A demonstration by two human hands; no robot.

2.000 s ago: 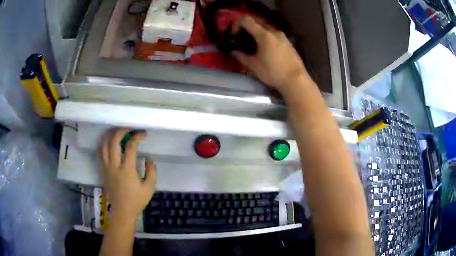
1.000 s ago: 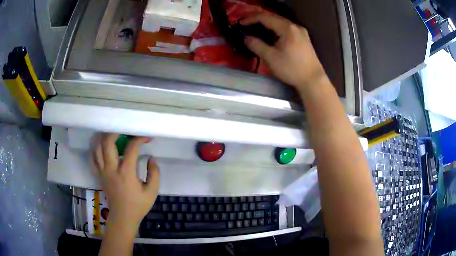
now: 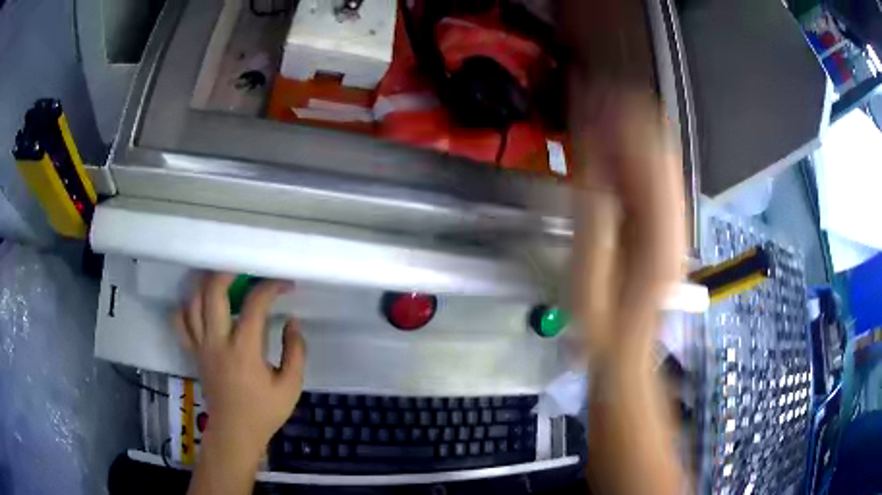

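Observation:
Black headphones (image 3: 488, 89) lie on a red and orange nest (image 3: 416, 118) inside the open test chamber. A white block fixture (image 3: 340, 41) stands to their left, with a small piece on its top. My left hand (image 3: 237, 353) rests at the left green button (image 3: 242, 290) and partly covers it, fingers apart. My right hand (image 3: 629, 208) is blurred by motion over the chamber's front right edge, away from the headphones. Its fingers are too blurred to read. The right green button (image 3: 549, 320) shows just left of my right forearm, and a red button (image 3: 412, 309) sits between the two.
A black keyboard (image 3: 406, 437) is on the drawer below. Yellow-and-black posts stand at the left (image 3: 56, 169) and right (image 3: 733, 275) front corners. A tray of many dongles (image 3: 759, 387) lies to the right. Clear plastic (image 3: 58, 387) is at the left.
My right hand has let go of the headphones and moved back, out to the front right. The headphones stay in the nest. My left hand stays at the left green button.

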